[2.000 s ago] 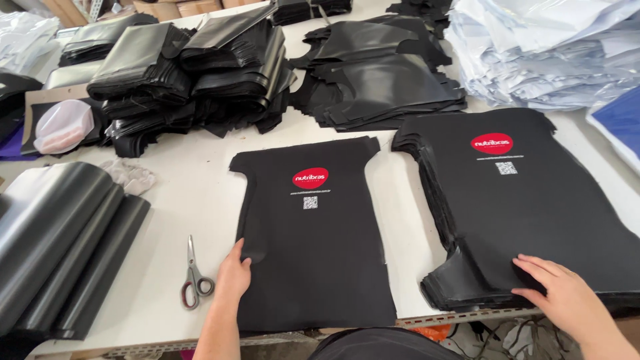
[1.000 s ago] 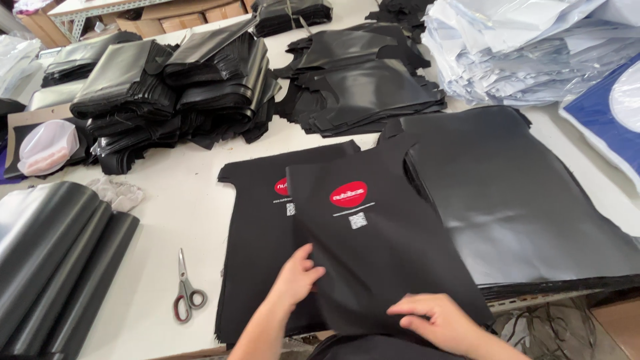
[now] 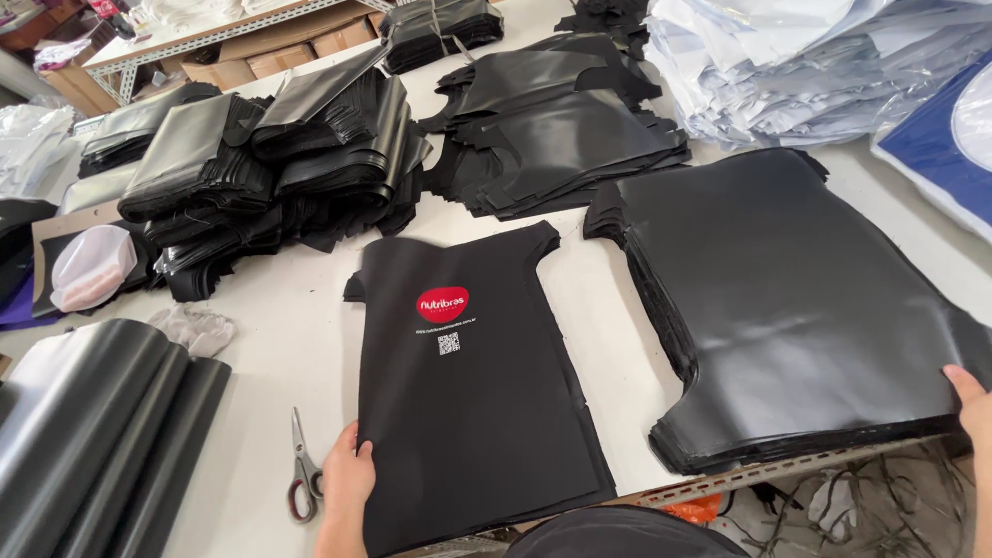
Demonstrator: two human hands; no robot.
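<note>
A black cut fabric panel [image 3: 480,418] with a red printed logo and a white square code lies on top of a small stack, slightly askew. My left hand [image 3: 349,473] grips its left edge between thumb and fingers. At the right, my right hand [image 3: 973,403] is at the lower right edge of a taller stack of black panels [image 3: 783,294], whose top one shows a plain, shiny face; its thumb rests on top and its fingers are hidden. Scissors [image 3: 304,473] with dark handles lie just left of my left hand.
Black rolls [image 3: 116,434] lie at the left, beside a crumpled pale cloth [image 3: 194,329]. Folded black bundles [image 3: 310,147] and loose black pieces [image 3: 558,147] fill the back. Bagged white pieces [image 3: 767,70] and a blue-and-white piece [image 3: 945,147] stand back right. The table's metal edge [image 3: 744,477] runs in front.
A printed panel has moved left from the right-hand stack onto the left one, leaving a plain shiny face on the right stack. My right hand has moved right to that stack's edge.
</note>
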